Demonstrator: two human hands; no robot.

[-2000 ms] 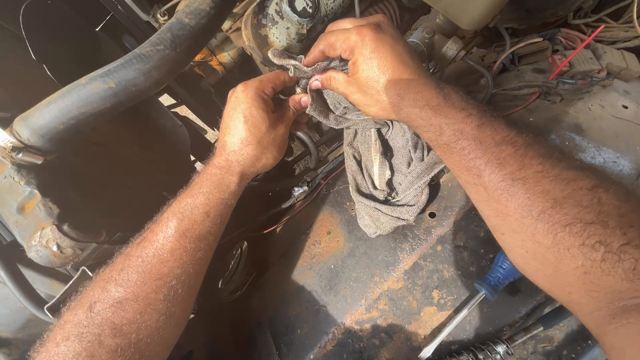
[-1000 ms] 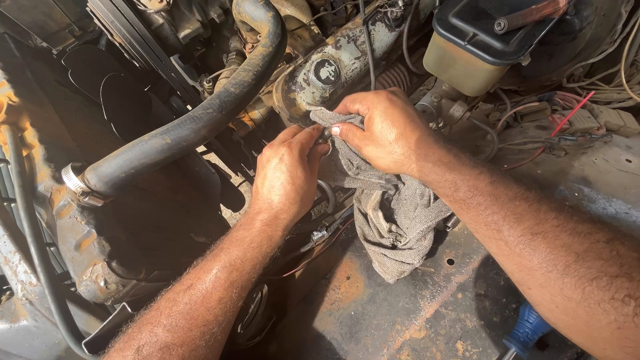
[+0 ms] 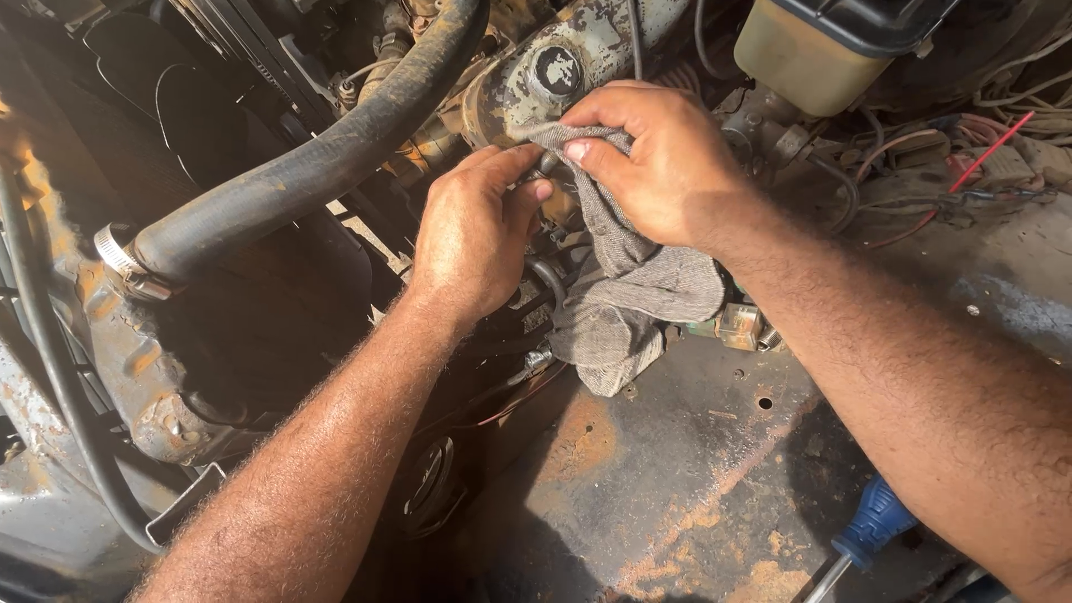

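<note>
My right hand (image 3: 657,159) grips a grey cloth rag (image 3: 620,293) between thumb and fingers, and the rag hangs down over the inner body panel. Close beside it, my left hand (image 3: 481,222) pinches a small dark metal part (image 3: 547,163) between thumb and forefinger; whether that part is loose or fixed cannot be told. The rag's upper end touches or nearly touches this part. Just above both hands lies the engine's valve cover (image 3: 502,100), its paint flaking, with a round cap (image 3: 557,70) on it.
A thick black radiator hose (image 3: 310,180) with a metal hose clamp (image 3: 121,264) crosses the upper left. A fluid reservoir (image 3: 804,59) stands upper right, near loose wires (image 3: 992,151). A blue-handled screwdriver (image 3: 875,519) lies on the rusty body panel (image 3: 695,477) under my right forearm.
The rag's hanging part has shifted and bunched differently below my right hand. Both hands stay close together near the valve cover. The view has shifted and shows more of the engine.
</note>
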